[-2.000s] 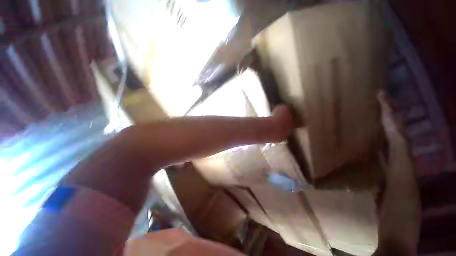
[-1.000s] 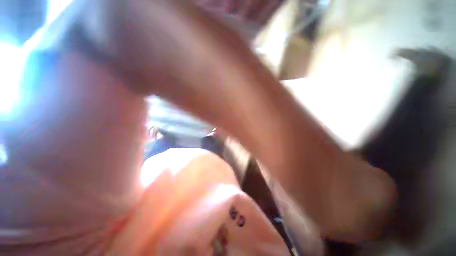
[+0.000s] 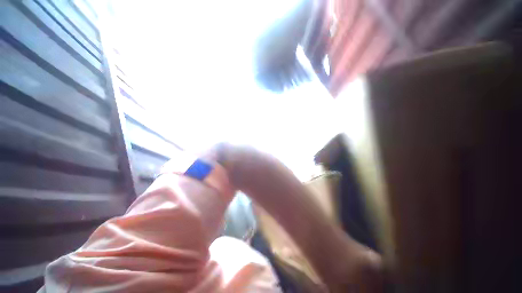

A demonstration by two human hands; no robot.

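A large brown cardboard box [image 3: 446, 154] fills the right side, close to the camera and in shadow. Its near-left edge is bright. My left arm, in a light orange sleeve with a blue patch, reaches down and right to it. My left hand [image 3: 363, 269] is blurred at the box's lower left edge and appears to hold it; the fingers are not clear. My right hand is not in view. Another brown carton [image 3: 323, 194] shows partly behind my forearm.
A ribbed metal wall [image 3: 57, 137] with an upright post [image 3: 117, 114] stands at the left. Strong glare fills the top middle. A blurred dark rounded shape [image 3: 280, 57], unclear, is beside a pinkish ribbed surface [image 3: 366, 40] at the top.
The view has swung, so the ribbed wall and bright opening now show at left and top. The cardboard box now stands large at right, and my right hand, visible two seconds ago, is out of view.
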